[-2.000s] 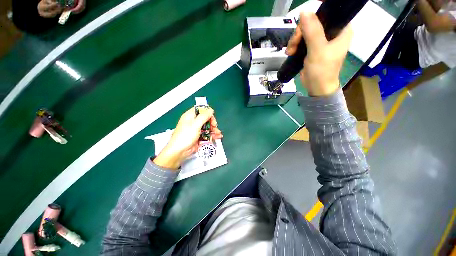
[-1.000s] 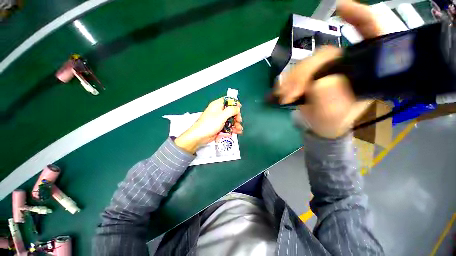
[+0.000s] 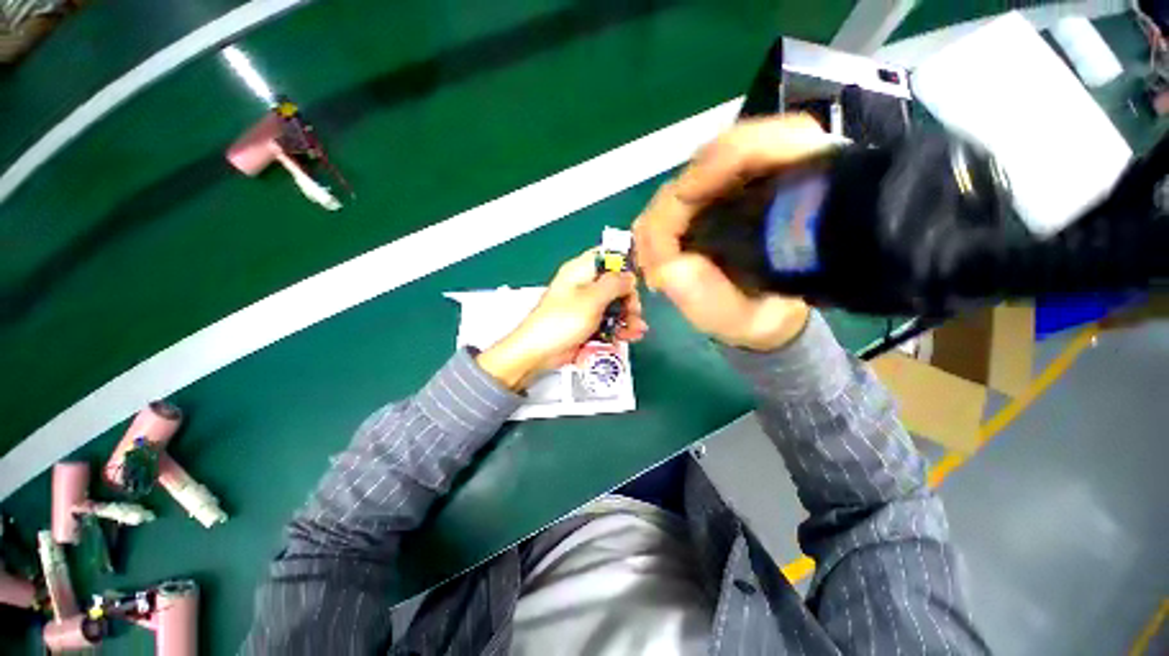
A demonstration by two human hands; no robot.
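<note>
My left hand (image 3: pixel 564 320) grips a part-assembled hair dryer unit (image 3: pixel 615 263) over the white plastic tray (image 3: pixel 545 393). The unit's boards show between the fingers, and its round spoked end grille (image 3: pixel 600 372) faces up, toward the camera. My right hand (image 3: pixel 718 244) is closed around the thick black electric screwdriver (image 3: pixel 846 231), which is large and partly blurred near the camera. The screwdriver's tip is hidden behind my right hand, close to the unit's upper end, so I cannot tell whether they touch.
The screw feeder (image 3: pixel 840 64) stands behind the screwdriver, partly covered. Several pink hair dryer units (image 3: pixel 144 449) lie on the bench at lower left. One more unit (image 3: pixel 265 144) lies on the green conveyor beyond the white rail (image 3: pixel 385 263). A cardboard box (image 3: pixel 929 397) is at right.
My right hand has brought the screwdriver from the feeder leftward to beside the unit. My left hand still holds the unit. The view has shifted, and the conveyor unit appears farther right.
</note>
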